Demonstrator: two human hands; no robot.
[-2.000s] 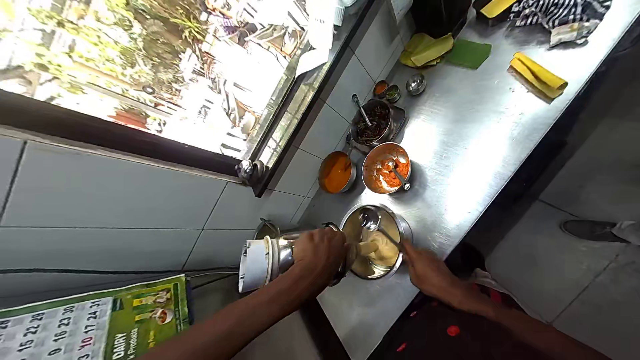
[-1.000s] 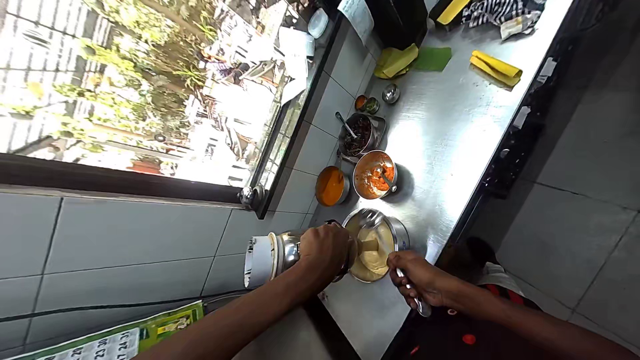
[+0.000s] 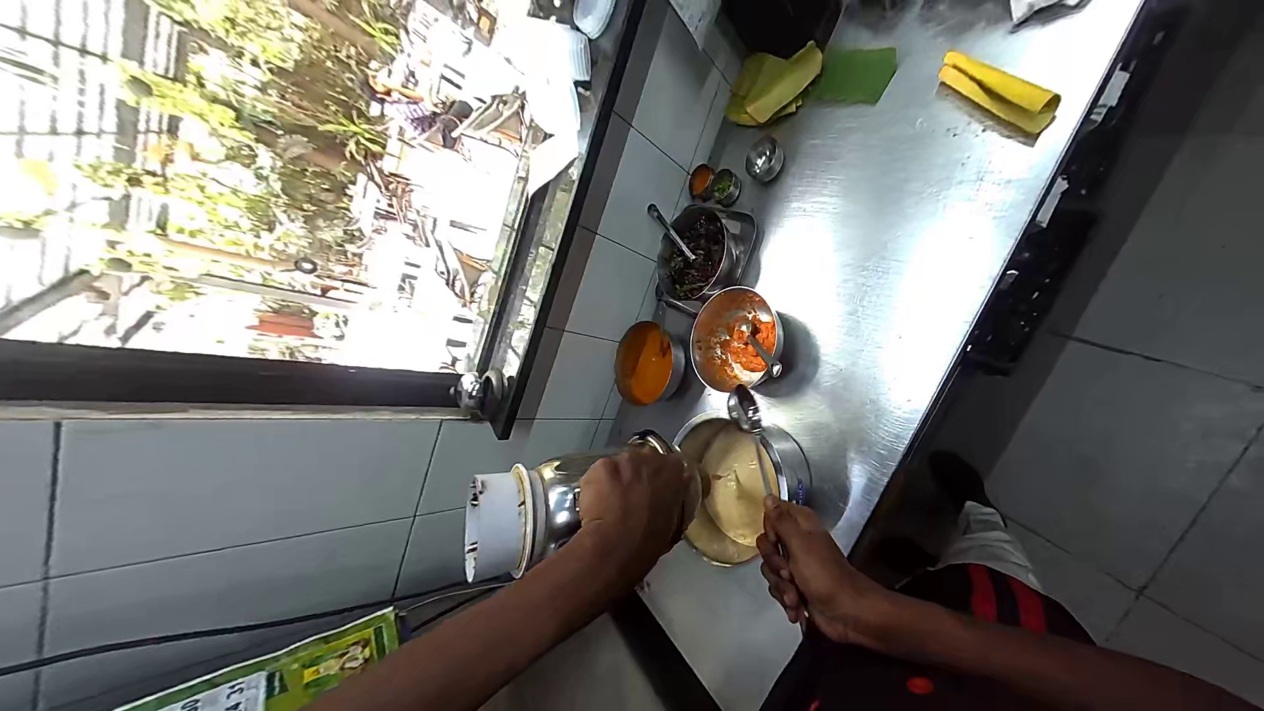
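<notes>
Tipped on its side, a steel mixer-grinder jar with a white base is gripped by my left hand, its mouth over a steel bowl. Pale yellow batter lies in the bowl. My right hand holds the handle of a steel ladle, whose cup is over the bowl's far rim. Just beyond are a steel bowl of orange-red paste with a spoon in it, and a pot of orange liquid.
Further up the steel counter stand a pot of dark food with a spoon, small cups and a steel bowl. Yellow cloths and a green cloth lie beyond. A window ledge and tiled wall border the left; a calendar hangs lower left.
The ladle's cup has risen from inside the bowl to its far rim. The batter now spreads wider in the bowl. My left hand still holds the jar tipped over it.
</notes>
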